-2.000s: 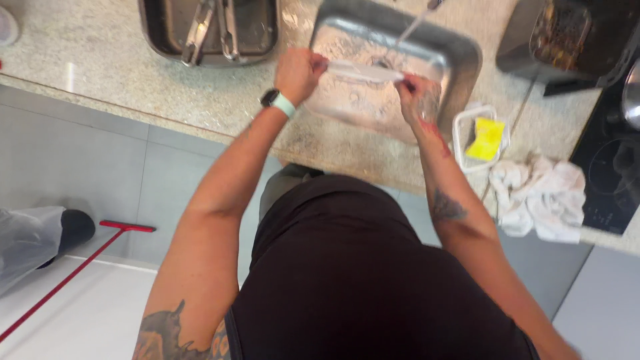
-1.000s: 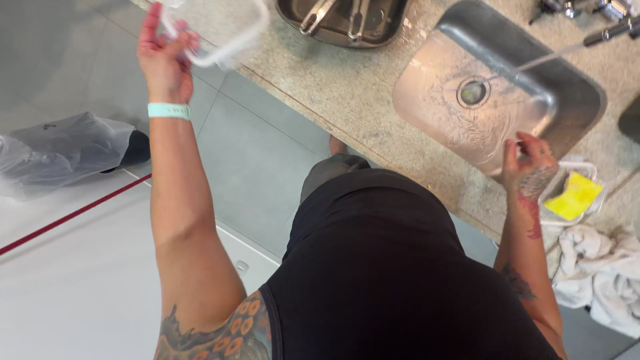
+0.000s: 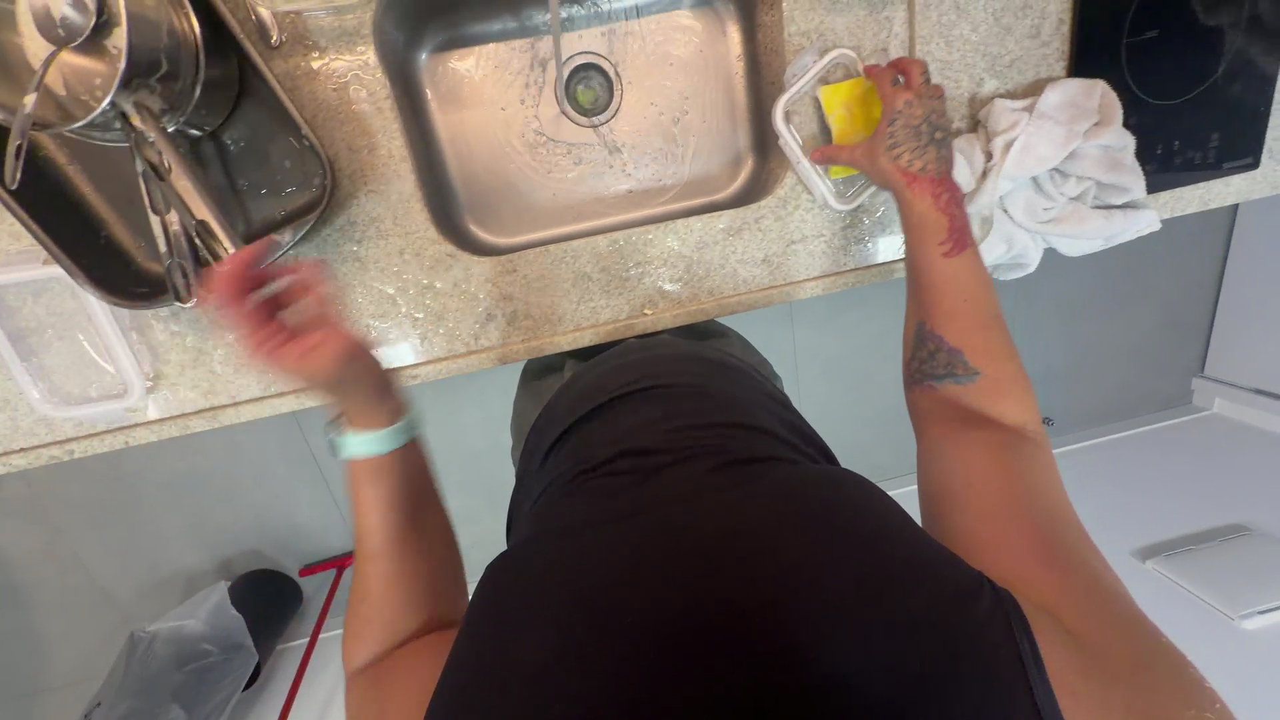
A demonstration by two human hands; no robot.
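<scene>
My right hand (image 3: 900, 125) spreads over the right side of a small clear plastic lid with a white rim (image 3: 795, 150), its fingers around a yellow sponge (image 3: 850, 112); how firmly it grips is not plain. Blurred by motion, my left hand (image 3: 285, 315) is off the counter's left part, near the tongs (image 3: 180, 185) in a dark metal tray (image 3: 300, 150). It seems to hold nothing. A larger clear plastic lid or container (image 3: 70, 345) lies left of it. Water runs into the steel sink (image 3: 590, 200) between my hands.
A steel pot (image 3: 150, 60) and a ladle (image 3: 45, 85) rest in the tray. A crumpled white cloth (image 3: 1060, 175) lies beside the black cooktop (image 3: 1170, 100). On the floor, a red squeegee (image 3: 318, 630) stands near a bin with a plastic bag (image 3: 185, 650).
My left hand has let go of the white-rimmed plastic piece, and a similar piece now lies on the counter at left. My right hand has moved from the sink edge to the sponge. The view has shifted.
</scene>
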